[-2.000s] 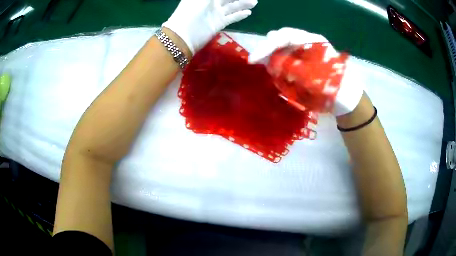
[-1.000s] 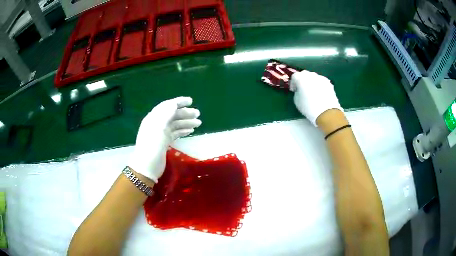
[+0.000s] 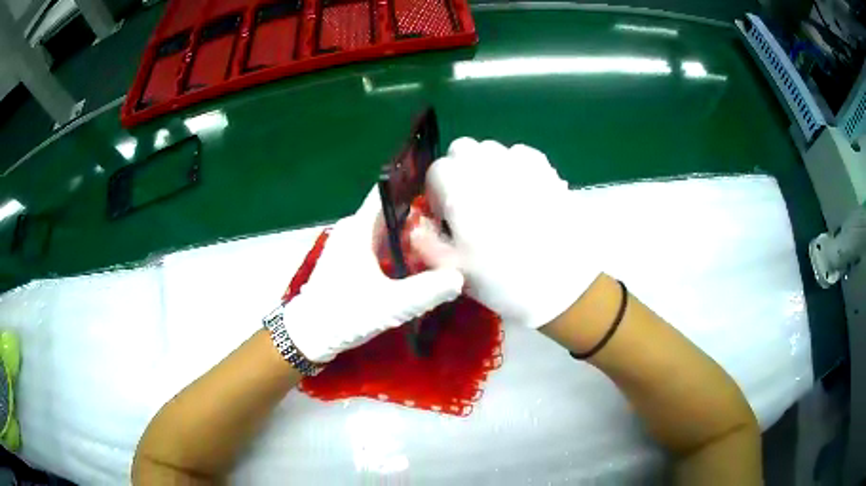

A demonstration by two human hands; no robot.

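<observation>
My left hand (image 3: 356,285), in a white glove, holds a dark phone middle frame (image 3: 410,171) tilted up on edge above the film stack. My right hand (image 3: 508,228), also gloved, is closed against the frame's right side, its fingers partly hidden. A bright red piece shows between the hands at the frame; whether it is film or liner I cannot tell. The dark red film stack (image 3: 418,373) lies on the white sheet (image 3: 646,285) below the hands, partly covered by them.
A red parts tray (image 3: 313,57) with black frames lies on the green surface (image 3: 570,114) at the far left. A bare black frame (image 3: 154,177) lies nearer, another at its left. A lime-green fan (image 3: 9,389) is at left, grey equipment (image 3: 836,176) at right.
My right hand has come back from the far right to the middle, and the film-covered frame there is gone from that spot. My left hand now holds a frame over the stack.
</observation>
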